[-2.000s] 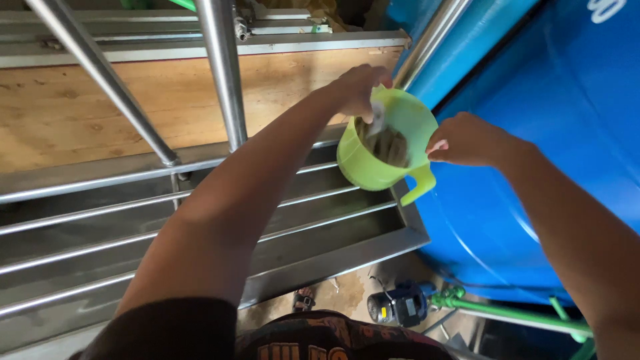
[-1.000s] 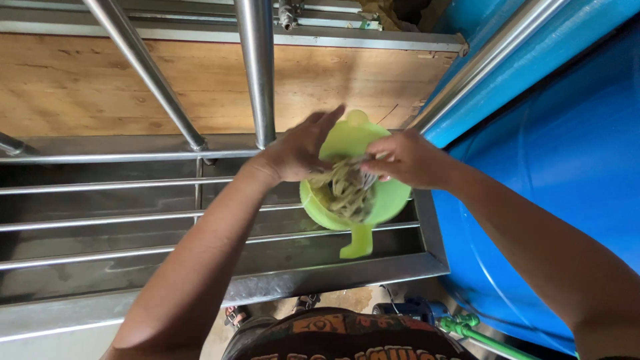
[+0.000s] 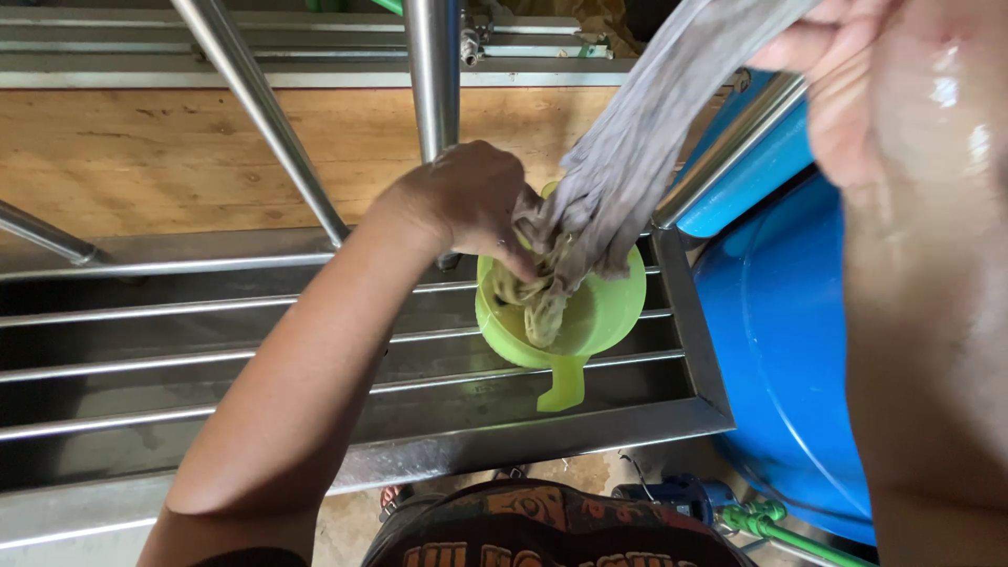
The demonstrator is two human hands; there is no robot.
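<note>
A light green plastic jug (image 3: 610,315) stands on the metal bars of a rack, its handle toward me, with cloudy liquid inside. A wet greyish cloth (image 3: 638,142) stretches from the jug up to the top right. My right hand (image 3: 843,71), high at the right edge, holds its upper end; the fingertips are partly out of view. My left hand (image 3: 472,205) is over the jug's left rim, its fingers closed on the lower, bunched part of the cloth, which hangs into the liquid.
The stainless steel rack (image 3: 535,441) has parallel bars and upright posts (image 3: 433,79). A wooden board (image 3: 142,157) lies behind it. A large blue tank (image 3: 780,339) stands close on the right. A pump (image 3: 685,492) with green pipes is below, near my feet.
My right hand has risen from the jug to the upper right, drawing the cloth out into a long stretch. Two seconds ago the jug was held up near the tank; now it rests on the bars.
</note>
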